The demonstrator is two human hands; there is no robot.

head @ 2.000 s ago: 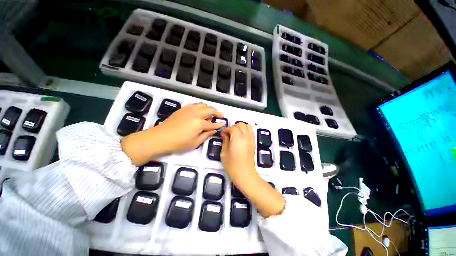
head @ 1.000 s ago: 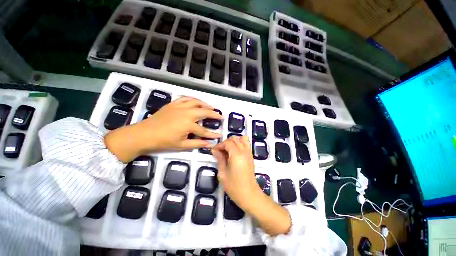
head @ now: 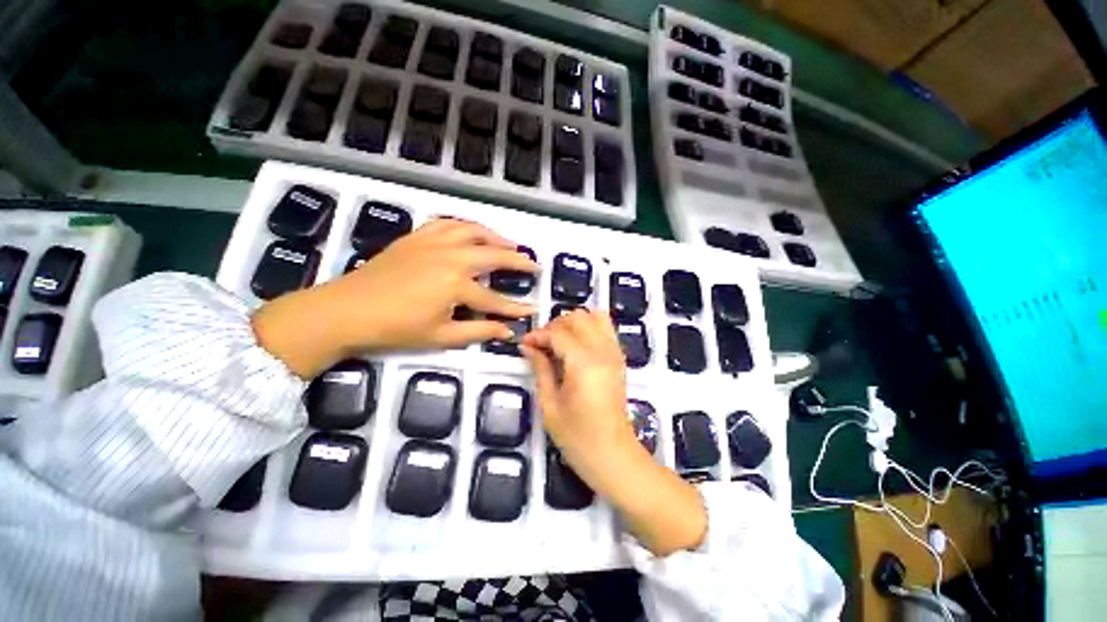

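A large white blister tray [head: 364, 553] lies in front of me with rows of black square units, several with small white labels. My left hand [head: 443, 286] lies over the tray's upper rows, fingers spread to the right. My right hand [head: 585, 383] reaches up from below, its fingertips pinched at the edge of a black unit [head: 507, 334] that sits in an upper pocket, partly hidden by both hands. My left fingertips are at the same unit. I cannot tell whether either hand grips it.
Behind are a filled tray [head: 419, 180] and a narrower tray [head: 777, 261]; another tray [head: 91, 328] is at left. At right are a cyan monitor [head: 1020, 280], white cables [head: 883, 425] and a wooden board [head: 874, 535]. A white rounded object [head: 795, 368] touches the main tray's right edge.
Both hands have shifted from the upper pocket to the unit below it. The trays appear higher in the view, and checkered cloth now shows below the main tray.
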